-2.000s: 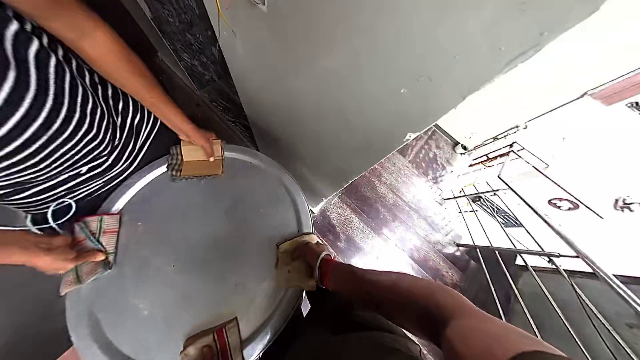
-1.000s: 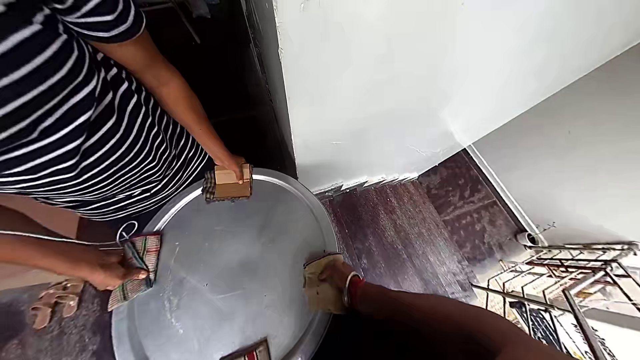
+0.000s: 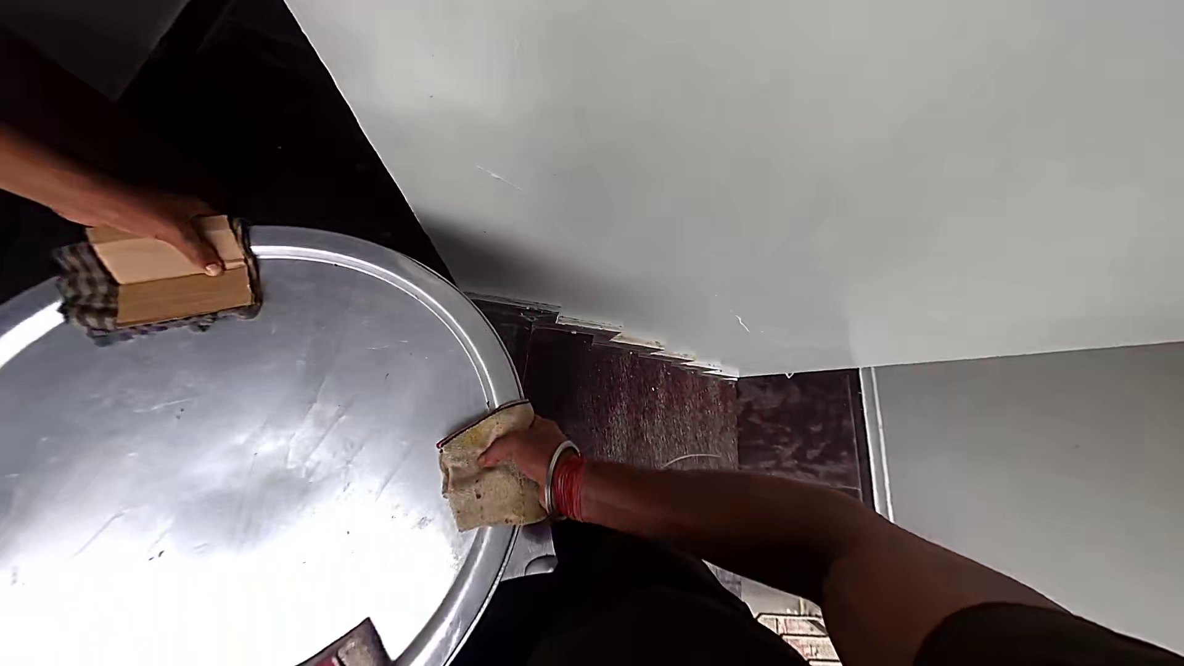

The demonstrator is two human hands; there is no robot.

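My right hand (image 3: 532, 453) grips the rim of a large round metal lid (image 3: 277, 398) through a folded beige cloth (image 3: 490, 472), thumb on top. A metal bangle and red threads circle that wrist. My left hand is out of view; at the bottom edge, part of another folded cloth (image 3: 356, 647) lies over the rim. Across the lid at the upper left, another person's hand (image 3: 166, 222) holds folded cardboard (image 3: 180, 277) and a checked cloth (image 3: 88, 291) against the rim. What is under the lid is mostly hidden.
A grey-white wall (image 3: 740, 185) rises along the right of the lid. Dark reddish stone stairs (image 3: 629, 398) run down beside its foot to a landing (image 3: 800, 425). Another wall (image 3: 1036, 444) stands at the right. The floor at the upper left is very dark.
The view has swung and come nearer the lid. The other person's striped shirt and second hand, seen earlier, are out of frame. My right hand keeps its hold on the rim.
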